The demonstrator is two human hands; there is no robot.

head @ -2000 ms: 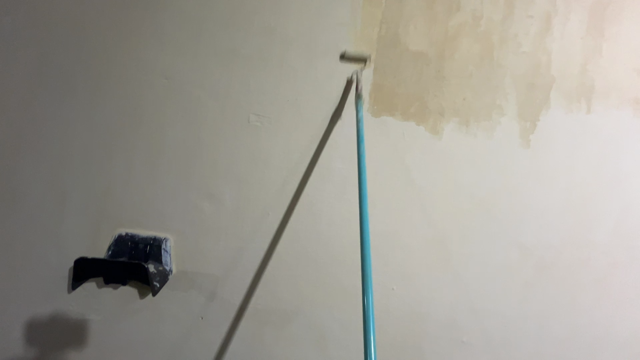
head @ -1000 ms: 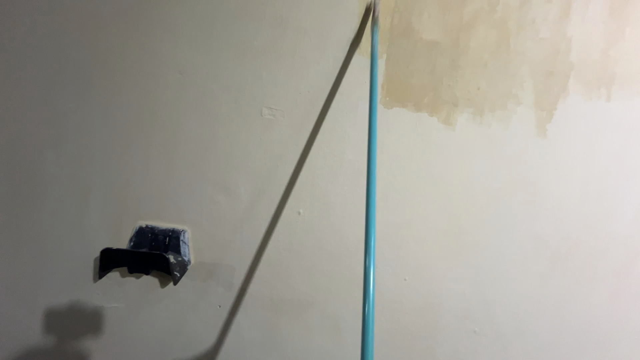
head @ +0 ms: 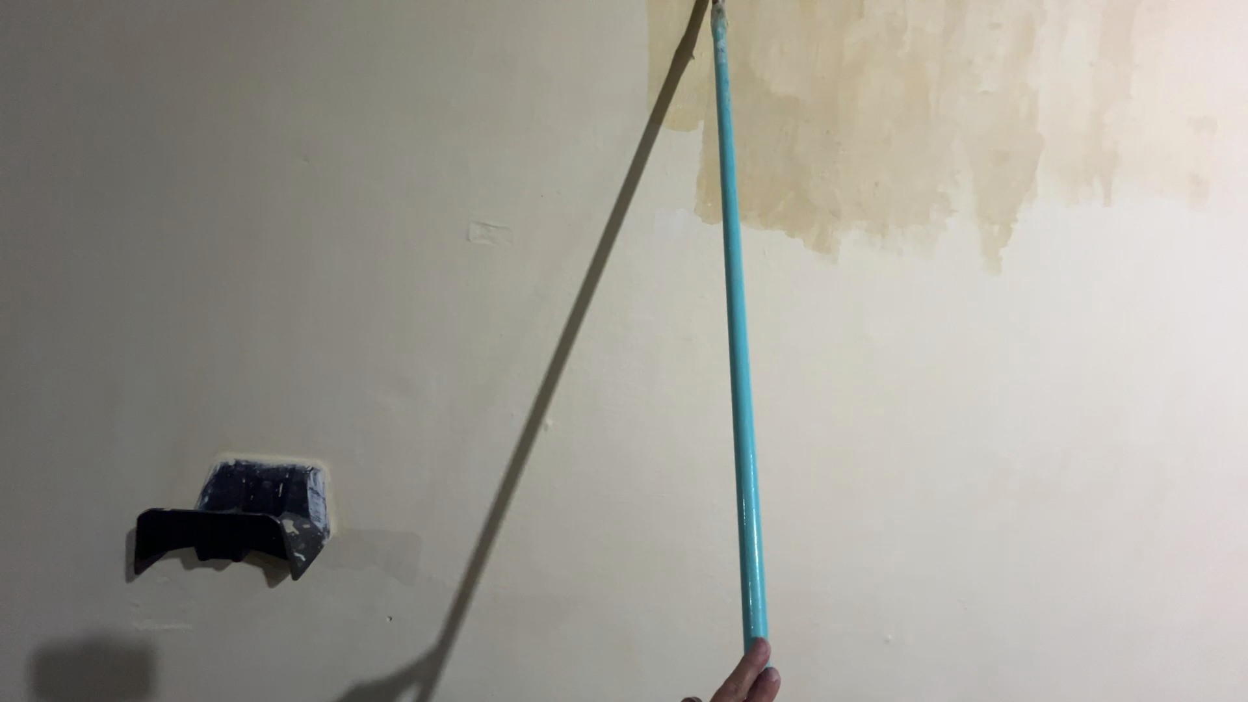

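My left hand, partly cut off by the bottom edge, has its fingers on a turquoise extension pole. The pole rises nearly upright in front of a cream wall. Its worn upper end reaches the top edge of the view, and the roller is out of view. Behind that end lies a darker beige, uneven patch on the wall. My right hand is not visible.
A dark, paint-spotted wall fitting juts out at lower left, its surround edged with paint. The pole's long shadow slants across the wall. A small raised rectangle shows left of the shadow.
The roller, seen on the wall two seconds ago, has gone out of view at the top. My left hand has come into view on the pole at the bottom.
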